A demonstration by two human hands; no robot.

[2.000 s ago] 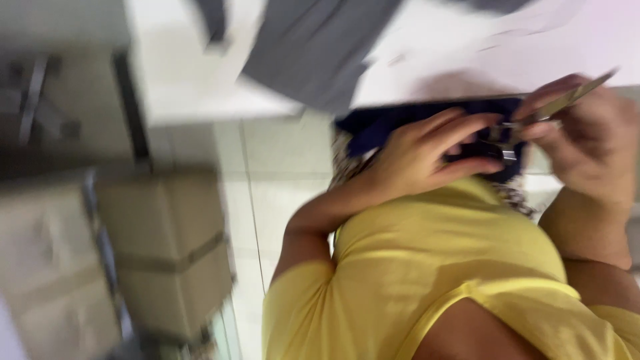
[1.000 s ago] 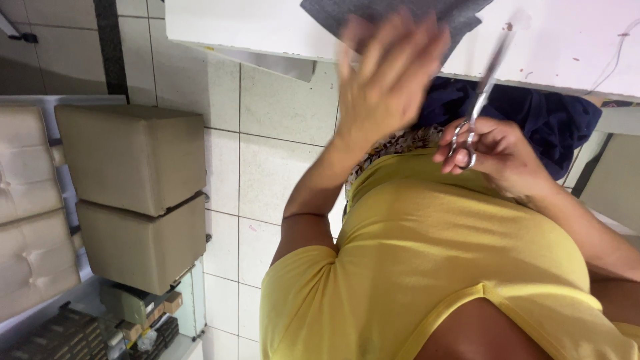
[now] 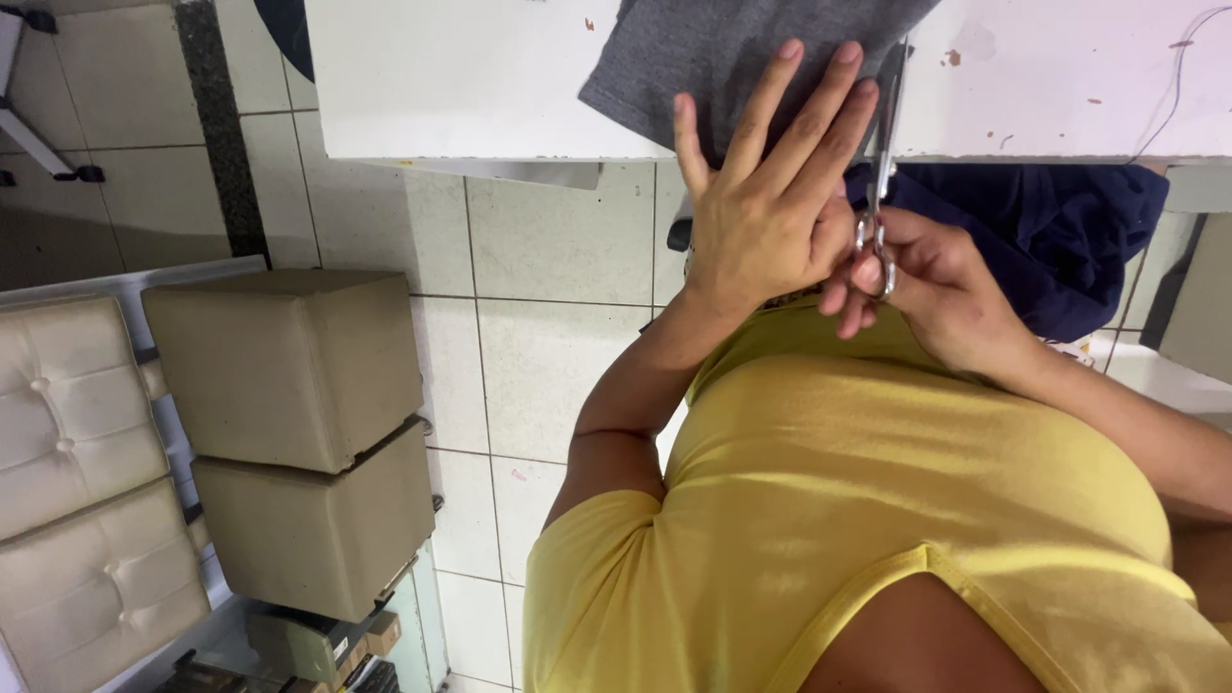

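A piece of grey knit fabric (image 3: 664,72) lies on the white table and hangs a little over its near edge. My left hand (image 3: 770,192) rests flat on it, palm down, with the fingers spread. Close beside it on the right, my right hand (image 3: 924,279) holds metal scissors (image 3: 878,197) by the finger loops. The blades point away from me, along the fabric's right edge; whether cloth is between them, I cannot tell. Dark navy cloth (image 3: 1039,241) is bunched over my lap, below the table edge.
The white table (image 3: 462,87) has chipped spots, and a thin thread (image 3: 1176,87) lies at its right. On the left stand two beige upholstered cubes (image 3: 289,375), a tufted pale seat (image 3: 77,423) and a shelf with boxes (image 3: 375,640). Tiled floor (image 3: 563,241) shows between.
My left hand, blurred over the grey fabric a second ago, now lies on it with fingers spread. The scissors have moved from right of the fabric to its edge. Earlier, both hands were together above my lap.
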